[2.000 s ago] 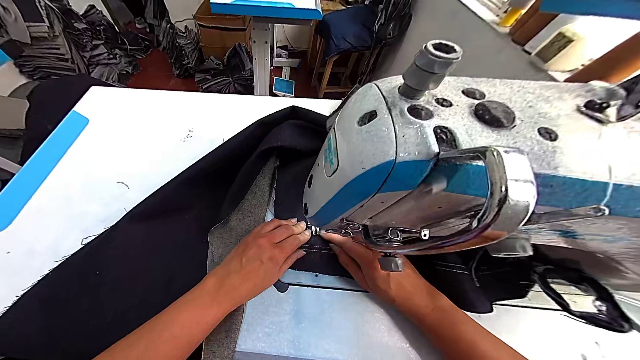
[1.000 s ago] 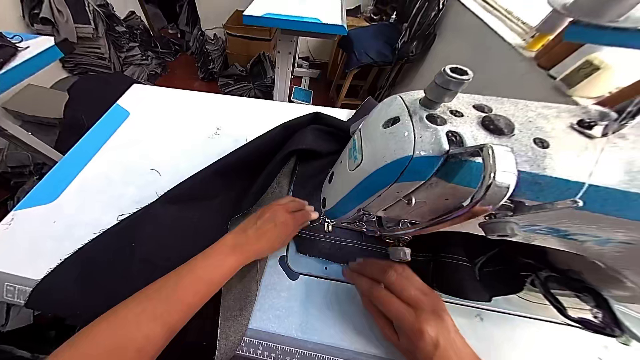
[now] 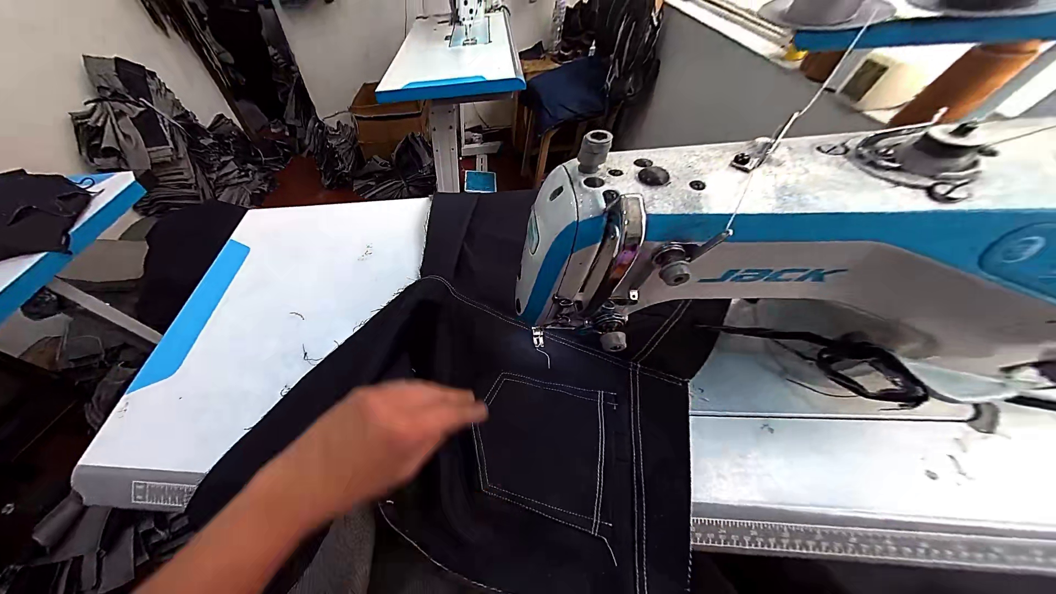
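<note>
A dark denim garment piece with a stitched patch pocket and pale double seams lies spread over the sewing table. The Jack sewing machine stands above it, its presser foot at a seam near the pocket's top edge, with a loose thread end beside it. My left hand, blurred, is over the denim just left of the pocket, palm down; whether its fingers grip any cloth cannot be made out. My right hand is outside the view.
Piles of dark cloth lie on the floor at the upper left. A second sewing table stands behind, beside a cardboard box. A thread stand is at the upper right. A ruler strip runs along the table's front edge.
The denim now lies with its pocket side facing up by the presser foot. My right hand, earlier on the cloth by the machine, has left the view. The view has shifted.
</note>
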